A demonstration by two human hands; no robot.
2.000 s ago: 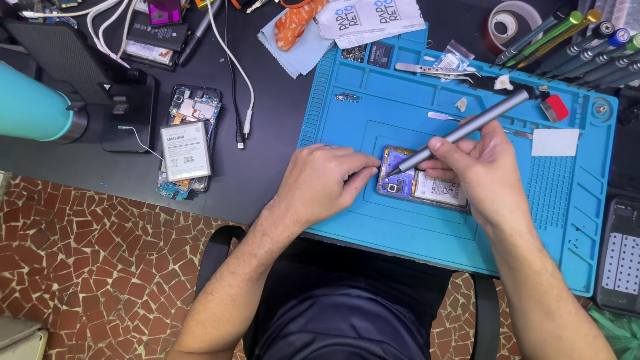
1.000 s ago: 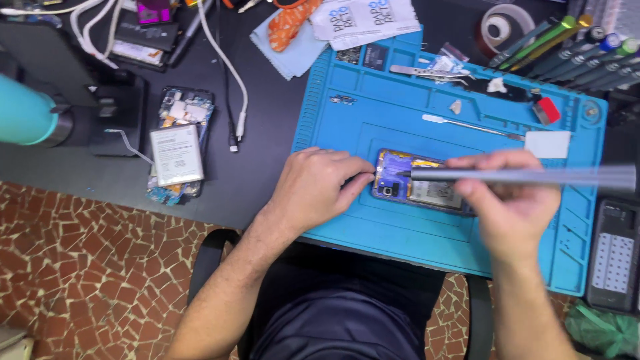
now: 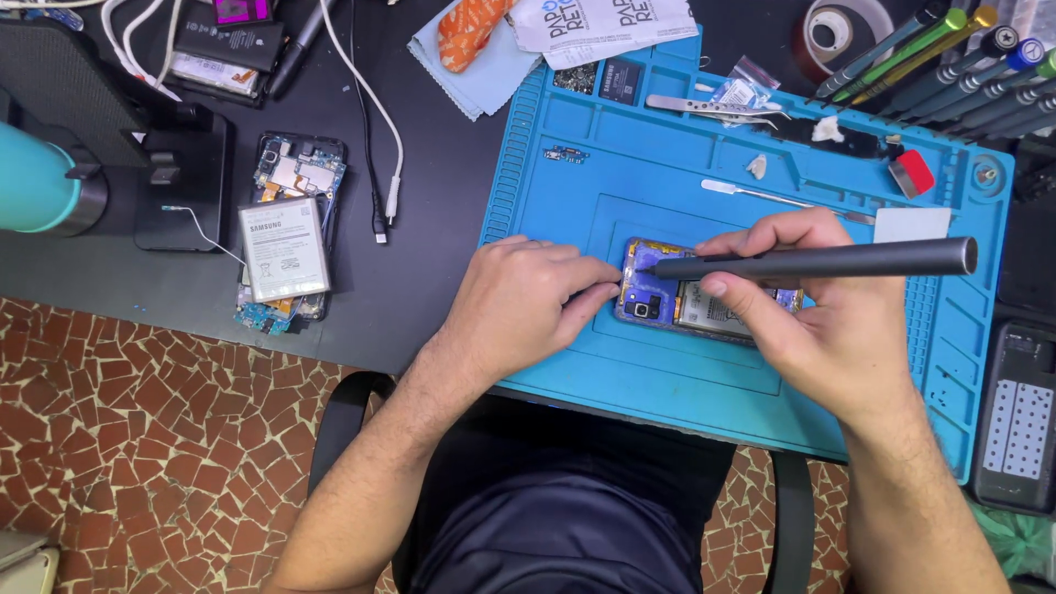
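Observation:
An opened smartphone [image 3: 650, 285] lies on a blue silicone repair mat [image 3: 577, 346], its purple-lit upper part, camera and battery [image 3: 708, 307] showing. My right hand [image 3: 813, 305] grips a dark pen-shaped electric screwdriver [image 3: 833, 262], held low and slanted, its tip over the phone's upper part. My left hand [image 3: 528, 301] has thumb and index finger pinched at the phone's left edge, steadying it; whether something small is between them cannot be told. The phone's right end is partly hidden by my right hand. A metal spudger [image 3: 788, 200] lies above the phone.
Tweezers [image 3: 714, 107], a small circuit board [image 3: 566, 154] and a red-topped block [image 3: 912, 173] lie on the mat. Screwdrivers [image 3: 899, 54] stand at upper right. Left of the mat are a cable [image 3: 379, 124], another opened phone [image 3: 301, 165] with a loose battery [image 3: 285, 247], and a black stand [image 3: 186, 190].
The screwdriver in my right hand has swung from a diagonal slant to nearly level across the view, its rear end now toward the right. My left hand stays at the phone's left edge.

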